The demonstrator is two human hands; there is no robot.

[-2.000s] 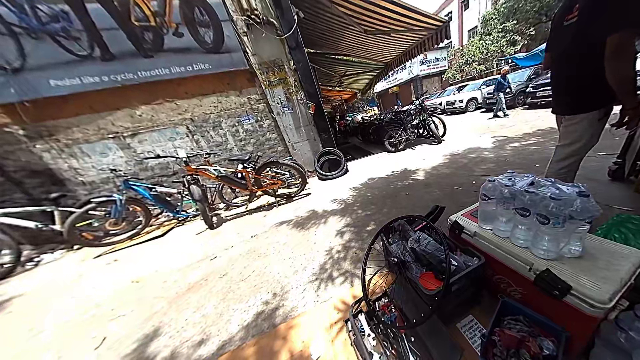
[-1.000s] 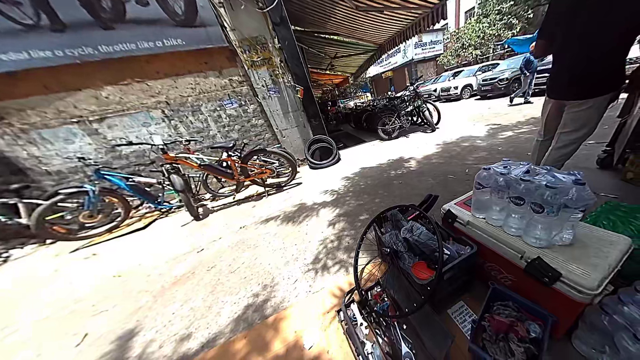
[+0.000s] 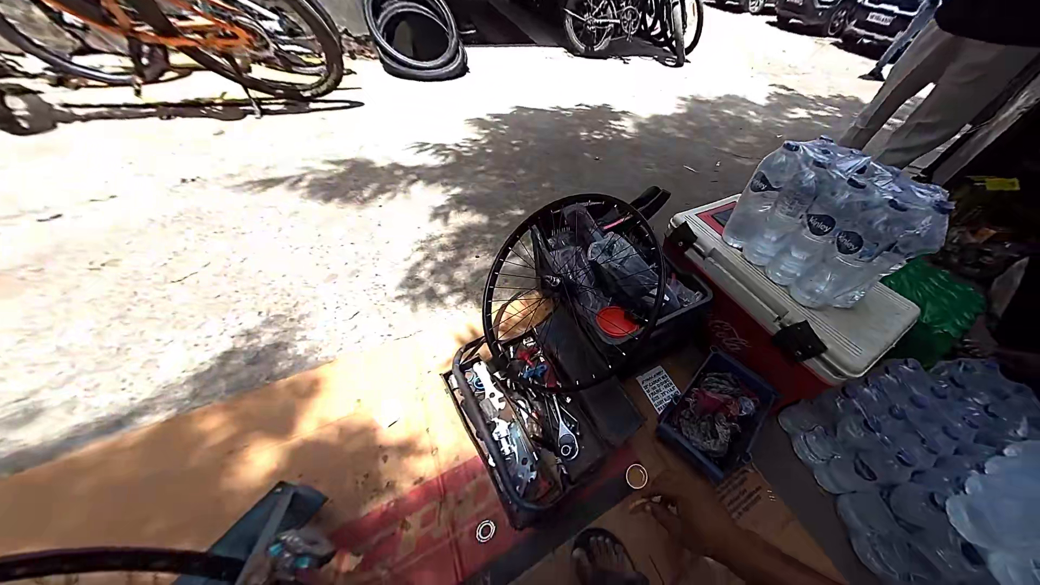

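My right hand [image 3: 678,505] reaches in from the lower right, low over the cardboard, its fingertips beside a thin metal ring [image 3: 636,476]. Whether it holds anything is unclear. No left hand can be made out. A second ring [image 3: 485,530] lies on the red-printed cardboard. The open tool case [image 3: 520,508] holds a ratchet wrench [image 3: 567,439] and several other metal tools. A spoked bicycle wheel [image 3: 554,388] leans across the case and a black crate [image 3: 705,301] of plastic-wrapped items. Part of a dark curved rim [image 3: 106,561] crosses the bottom left corner.
A blue bin [image 3: 764,414] of small parts stands beside a red and white cooler [image 3: 886,325], which bears packed water bottles [image 3: 821,219]. More bottles [image 3: 902,439] lie at right. A sandalled foot [image 3: 605,556] is at the bottom. Bicycles, tyres [image 3: 418,69] and a person's legs [image 3: 934,89] are beyond.
The view has tipped down sharply toward the case and cardboard. My right hand, the loose rings and the foot have come into view.
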